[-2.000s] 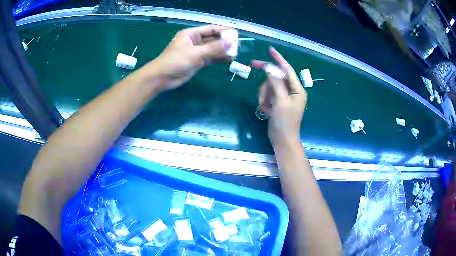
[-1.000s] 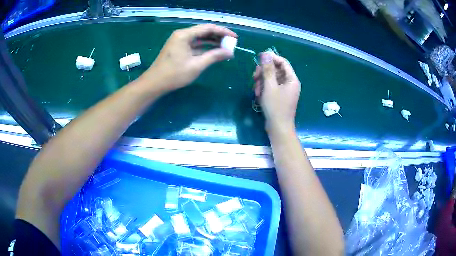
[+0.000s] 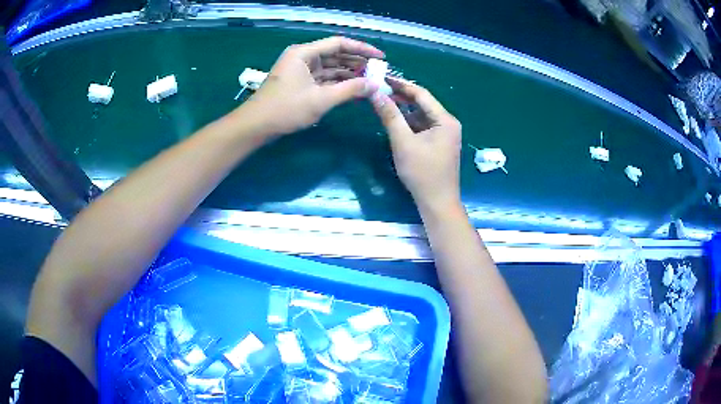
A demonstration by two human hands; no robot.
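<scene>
My left hand [image 3: 304, 87] holds a white unit [image 3: 377, 72] between thumb and fingers above the green belt [image 3: 332, 162]. My right hand [image 3: 427, 142] is against the unit's right side, its thumb and fingers closed around that end, where pale thin edges show. A clear plastic cover there is hard to make out, and the fingers partly hide the unit's pin. The blue tray [image 3: 356, 284] lies nearest me, with clear plastic covers [image 3: 245, 351] piled in it.
Several white units with thin pins, such as one at the left [image 3: 162, 88] and one at the right [image 3: 490, 159], lie on the belt. A silver belt edge [image 3: 316, 242] runs behind the tray. A clear plastic bag [image 3: 617, 331] is at the right, a metal post [image 3: 39, 150] at the left.
My right hand has moved left and up from beside the pin to meet the white unit in my left hand. The units on the belt have shifted left.
</scene>
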